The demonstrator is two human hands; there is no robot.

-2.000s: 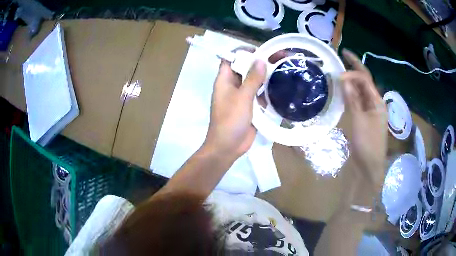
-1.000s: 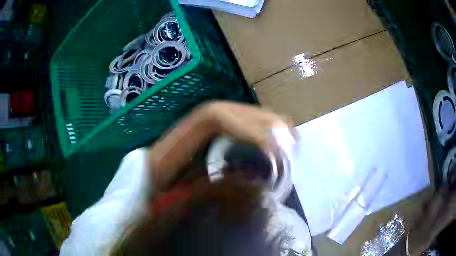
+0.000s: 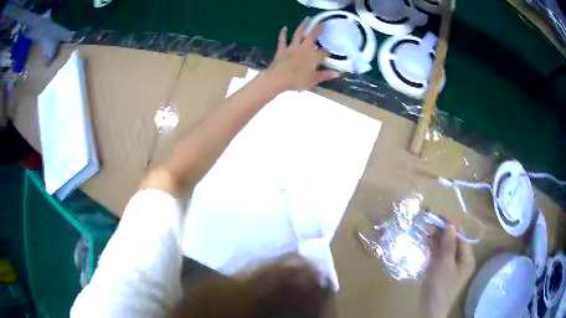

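My left hand (image 3: 299,61) reaches over the green surface. Its fingers are spread at the left rim of a white slotted disc (image 3: 341,38) that lies flat there; I see no clear grip. My right hand (image 3: 452,258) is low at the right, with its fingers closed on a thin white cord (image 3: 459,235), beside the crinkled clear film (image 3: 404,239). White paper sheets (image 3: 279,155) lie in the centre, partly under my left forearm.
More slotted discs (image 3: 409,64) lie on the green surface (image 3: 205,22). A wooden strip (image 3: 429,102) crosses the bench edge. A white slab (image 3: 65,127) is far left, a green crate (image 3: 59,227) lower left. A bowl-shaped cover (image 3: 506,289) and stacked units (image 3: 554,279) are lower right.
The black-faced unit has left both hands; one second ago my left hand had a ring unit beside the crate. My left hand has moved to the discs. My right hand now has the cord.
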